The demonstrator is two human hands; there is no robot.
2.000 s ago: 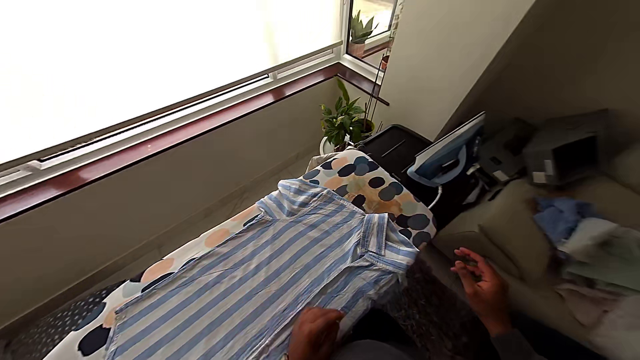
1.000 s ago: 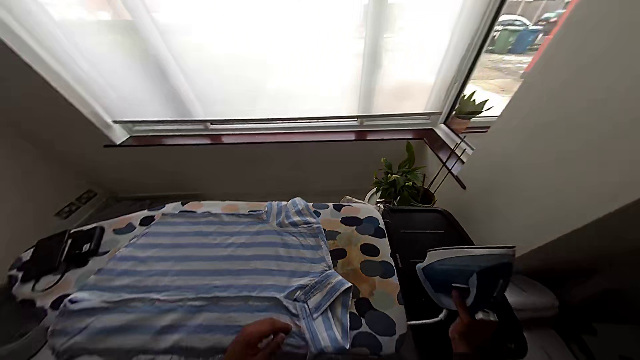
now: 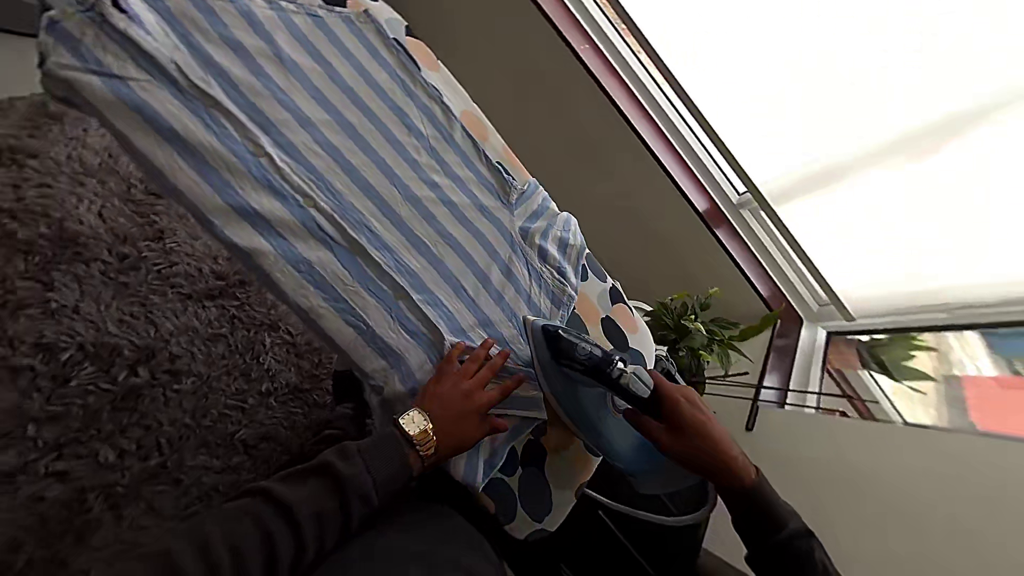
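Note:
A blue and white striped shirt (image 3: 352,176) lies spread over an ironing board with a spotted cover (image 3: 520,488). My left hand (image 3: 464,400), with a gold wristwatch (image 3: 417,429) at its wrist, rests with fingers spread on the shirt near the collar end. My right hand (image 3: 680,424) grips the handle of a blue steam iron (image 3: 608,416). The iron's tip is at the shirt's edge, just right of my left fingers. Whether its soleplate touches the cloth cannot be told. The short sleeve (image 3: 548,232) lies beyond the iron.
A shaggy grey-brown rug (image 3: 144,344) covers the floor at left. Beyond the board run a wall and a dark red windowsill (image 3: 680,176). A leafy potted plant (image 3: 696,328) stands near the board's narrow end. A pale cord (image 3: 640,512) loops below the iron.
My right hand, without the iron two seconds ago, now holds it by the handle. The iron has moved from beside the board to the shirt's edge. The view has turned strongly.

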